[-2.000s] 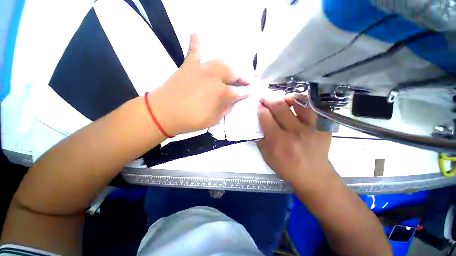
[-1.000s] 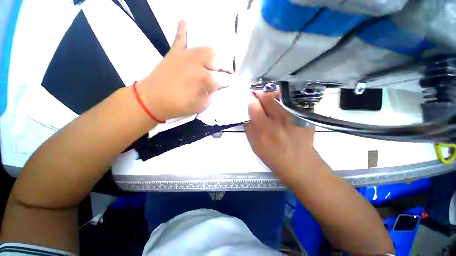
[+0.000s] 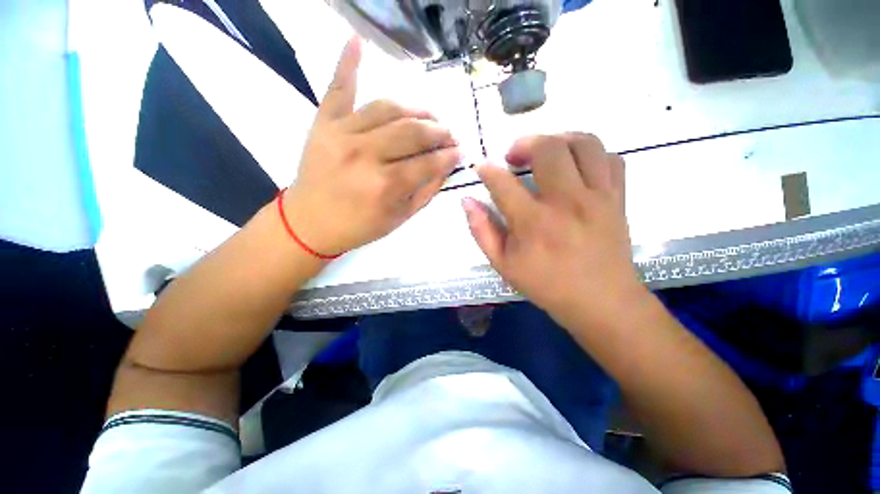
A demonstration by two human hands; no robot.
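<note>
My left hand [image 3: 381, 174], with a red string on the wrist, lies below and left of the sewing machine's needle area [image 3: 470, 69]. Its fingertips are close together over a bright white surface. My right hand [image 3: 564, 212] is beside it, thumb and index fingertips apart. A dark broken line [image 3: 477, 116] runs from under the machine down to the fingertips. White glare hides the cloth's outline and whatever the fingertips hold. Black fabric pieces [image 3: 198, 135] lie left of my left hand, with white bands between them.
The machine head [image 3: 425, 24] is at the top centre. A black flat pad or phone [image 3: 735, 39] lies at the upper right. A tan patch [image 3: 796, 196] is on the table at right. Ruler tape [image 3: 405, 291] edges the table. A blue crate [image 3: 839, 294] stands below right.
The view has shifted and turned, so the machine head now shows higher up. My hands are drawn back from the needle area. The narrow black piece below my left hand no longer shows.
</note>
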